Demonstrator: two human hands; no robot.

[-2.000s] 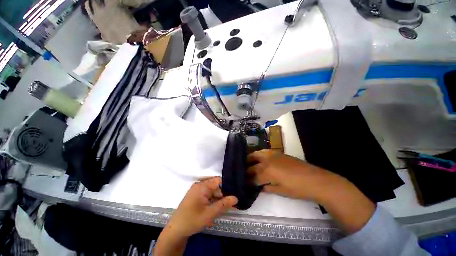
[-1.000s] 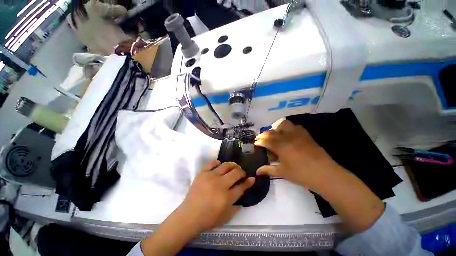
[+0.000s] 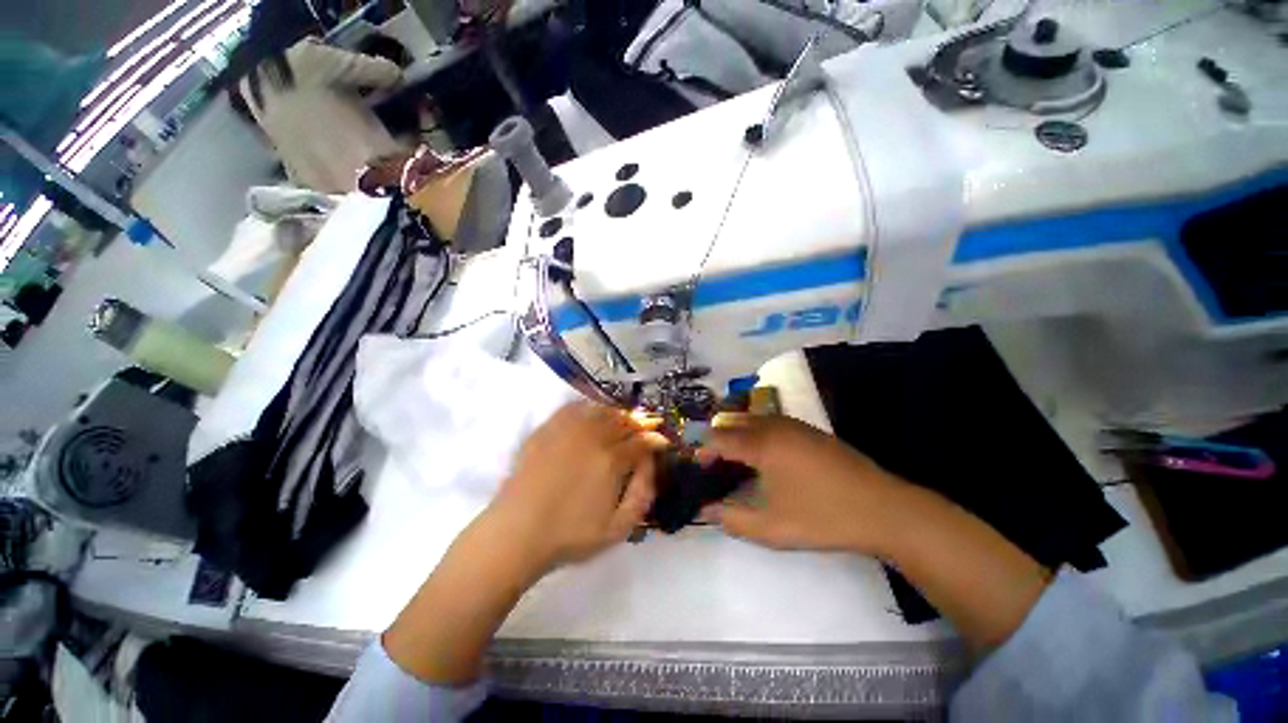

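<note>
A black cuff (image 3: pixel 688 490) lies at the needle area of the white sewing machine (image 3: pixel 791 212), mostly covered by my hands. My left hand (image 3: pixel 582 473) holds its left side, fingertips close to the presser foot. My right hand (image 3: pixel 774 477) holds its right side, fingers bent beside the foot. The white sleeve piece (image 3: pixel 452 410) lies spread to the left and runs under my left hand. The needle and the cuff's edge under the foot are hidden or too small to tell.
A striped sleeve stack (image 3: pixel 332 381) lies at the left. Black cuff pieces (image 3: pixel 961 452) lie right of the needle. Pink and blue snips (image 3: pixel 1201 455) rest on a dark rectangle at far right. A pale green thread cone (image 3: pixel 177 350) stands behind the left unit. A person (image 3: pixel 318 120) is at upper left.
The black cuff has gone from hanging long in front of the foot to bunched between my hands. My left hand has moved up to the foot. The camera view has shifted slightly.
</note>
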